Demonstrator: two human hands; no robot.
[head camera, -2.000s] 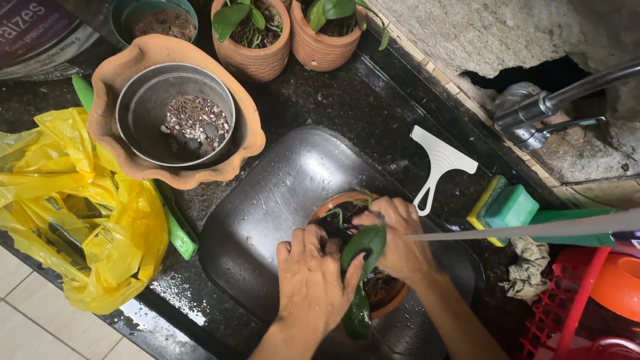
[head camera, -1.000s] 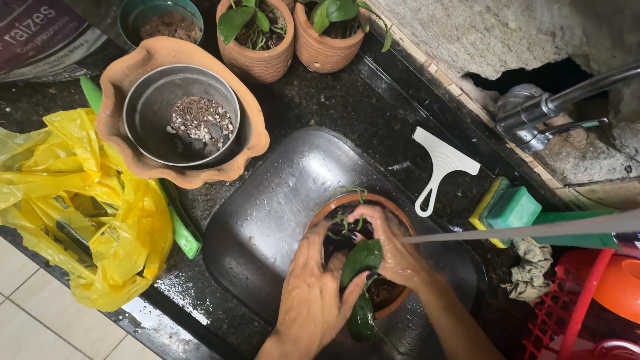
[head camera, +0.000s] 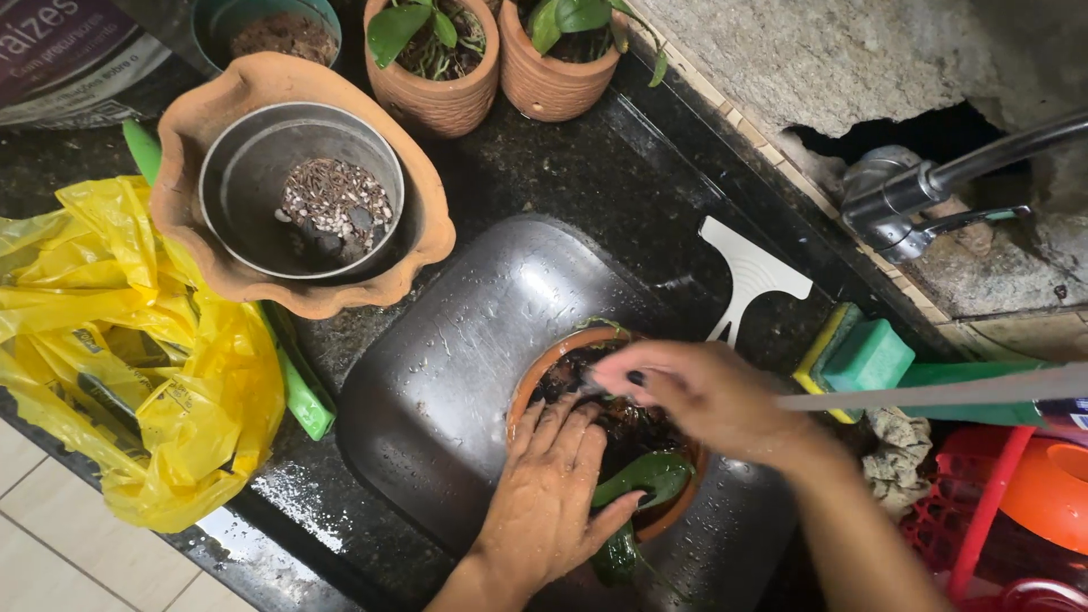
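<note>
A round terracotta pot (head camera: 520, 393) with dark, wet potting mix stands in the metal sink (head camera: 425, 374). A plant with thick green leaves (head camera: 654, 476) leans over its lower rim. My left hand (head camera: 552, 484) lies over the pot, fingertips on the mix near the left rim, its thumb against a leaf. Above the pot's upper right side is my right hand (head camera: 705, 395), blurred, with its fingers bent; whether it pinches anything is hard to tell. Thin roots show at the pot's top edge. Water runs from the tap (head camera: 901, 200) beside my right wrist.
A scalloped terracotta dish (head camera: 433, 212) holds a metal bowl (head camera: 246, 229) of substrate. Yellow plastic bags (head camera: 229, 374) and a green-handled tool (head camera: 302, 399) lie left. Potted plants (head camera: 442, 93) stand behind. A white squeegee (head camera: 756, 263), sponges (head camera: 867, 357) and a red rack (head camera: 986, 518) are at right.
My right hand has lifted from the plant and moved a little up and right over the pot. My left hand now lies flatter across the mix, where it was cupped around the leaf before.
</note>
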